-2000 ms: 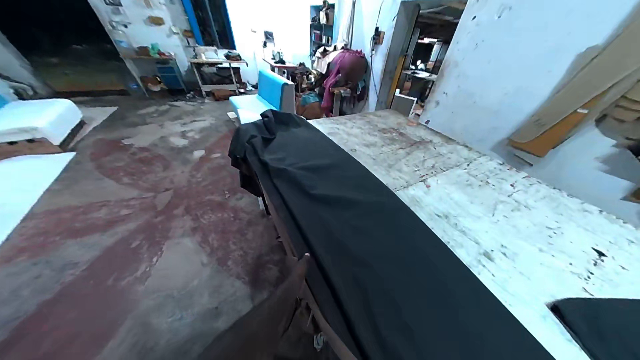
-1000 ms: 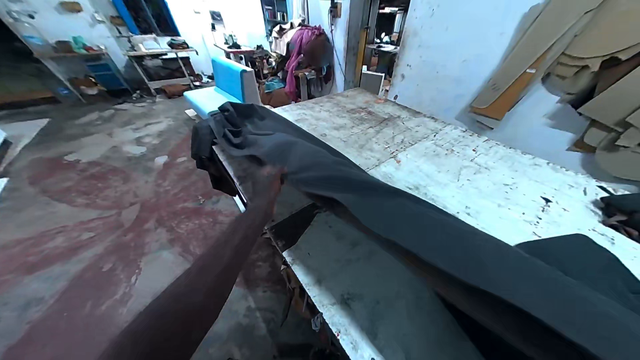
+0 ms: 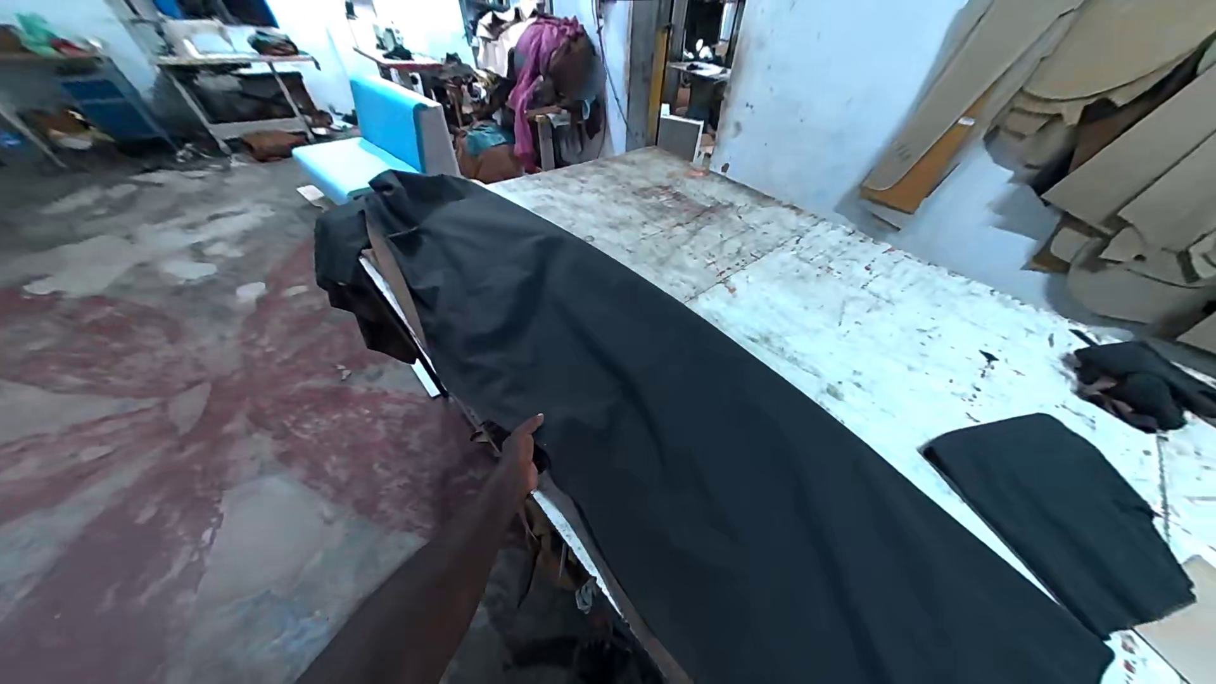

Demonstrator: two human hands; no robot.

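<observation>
A long sheet of black fabric (image 3: pixel 665 408) lies along the near left side of the white worktable (image 3: pixel 807 304), its far end bunched over the table's corner. My left hand (image 3: pixel 525 456) is at the fabric's left edge, halfway along, with the thumb on top and the other fingers hidden below the edge, gripping it. My right hand is out of view. To the right of the long sheet lies a smaller black fabric piece (image 3: pixel 1054 513). Beyond that piece rests a crumpled dark cloth (image 3: pixel 1135 380).
Cardboard pattern pieces (image 3: pixel 1102 123) hang on the right wall. A blue and white padded seat (image 3: pixel 389 133) stands beyond the table's far end. Scraps hang under the table's left edge (image 3: pixel 579 546). Farther back are side tables (image 3: pixel 237 62) and piled cloth (image 3: pixel 546 76).
One second ago the fabric's near part was lifted off the table edge; now it lies flatter and covers that edge. My left hand has moved nearer along the edge.
</observation>
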